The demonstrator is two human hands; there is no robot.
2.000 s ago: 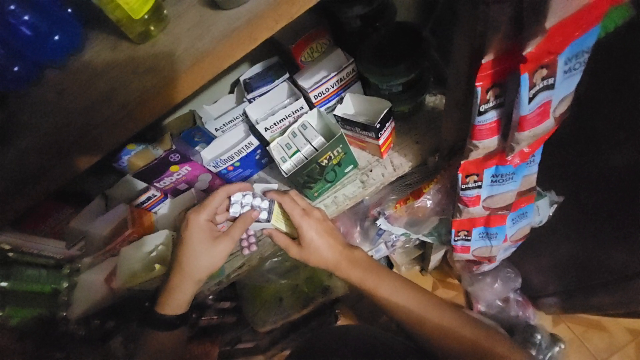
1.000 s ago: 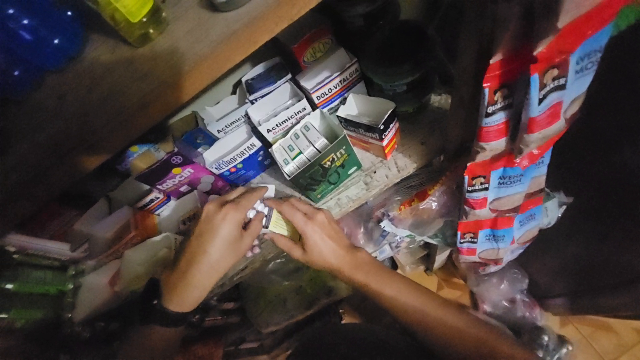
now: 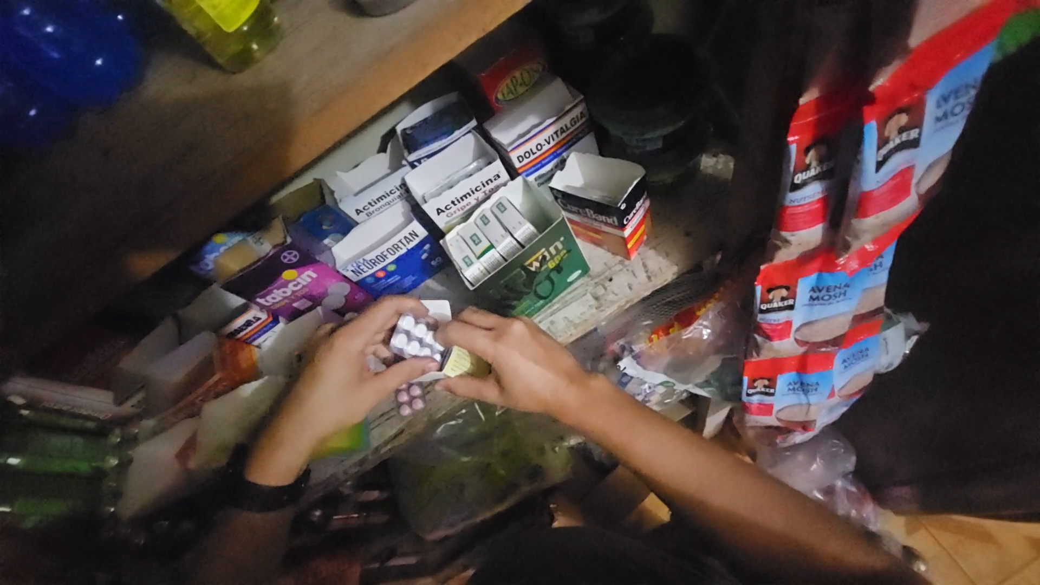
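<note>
My left hand (image 3: 357, 357) grips silvery blister packs of tablets (image 3: 417, 337) between thumb and fingers. Below its thumb, pink tablets in a blister (image 3: 410, 398) show. My right hand (image 3: 512, 357) holds a small open carton (image 3: 460, 362), partly covered by its fingers, against the packs. Just beyond both hands stand a green carton (image 3: 532, 276) filled with small white boxes, a blue and white Neurofortan carton (image 3: 390, 252) and a purple Tabcin carton (image 3: 301, 280). Whether any blister sits inside the small carton I cannot tell.
More open medicine cartons (image 3: 459, 183) crowd the wooden shelf (image 3: 634, 280), under an upper board (image 3: 357, 89). A CureBand box (image 3: 601, 203) stands at the right end. Quaker sachets (image 3: 821, 301) hang at the right. Green bottles (image 3: 57, 463) lie at the lower left.
The silvery blisters, largely covered by my fingers one second ago, show plainly again. Both hands remain close together at the small carton.
</note>
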